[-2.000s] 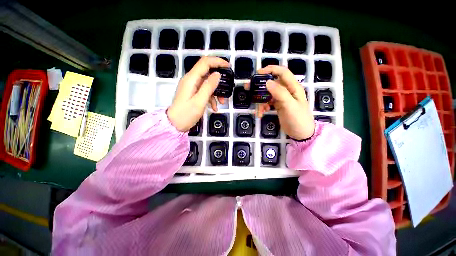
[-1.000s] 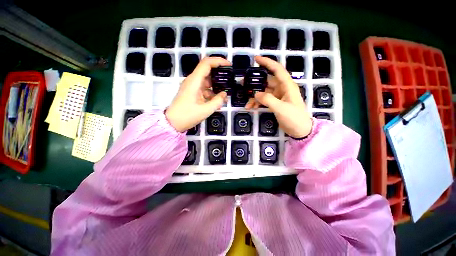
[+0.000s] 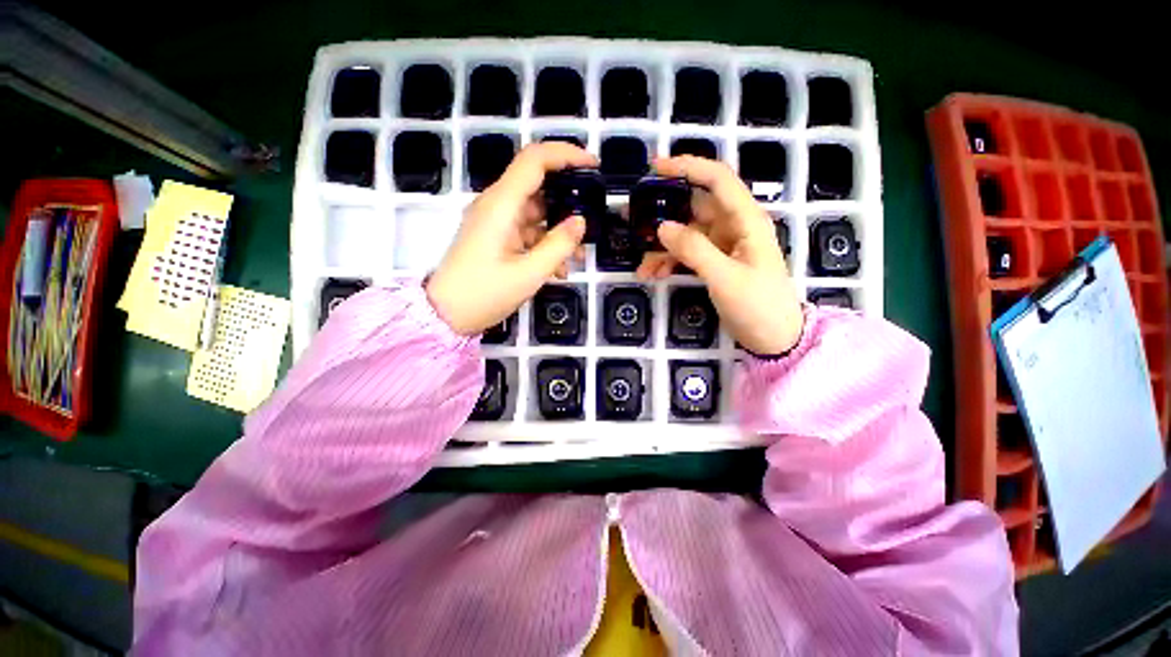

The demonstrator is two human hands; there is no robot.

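Note:
My left hand [image 3: 509,244] holds a black watch head [image 3: 577,199] between thumb and fingers, with the thumb on its lower edge. My right hand [image 3: 735,254] holds another watch head [image 3: 660,203] beside it, with a small gap between the two. Their screens face up and look dark, with no readable text. Both are held over the white compartment tray [image 3: 372,240]. The upper two rows of the tray hold watch heads with glossy black faces. The lower rows hold watch heads with round ring marks [image 3: 627,316]. My hands and sleeves hide some pockets.
At the right is a red-orange tray [image 3: 1056,193] with a few watch heads and a clipboard [image 3: 1085,398] lying on it. At the left are yellow label sheets [image 3: 176,261] and a small red bin [image 3: 93,321] with thin pale rods. A metal bar [image 3: 122,96] crosses the upper left.
Two seconds ago the watch heads were further apart and tilted, with lit white text. They came side by side, and the text on both screens has since gone dark.

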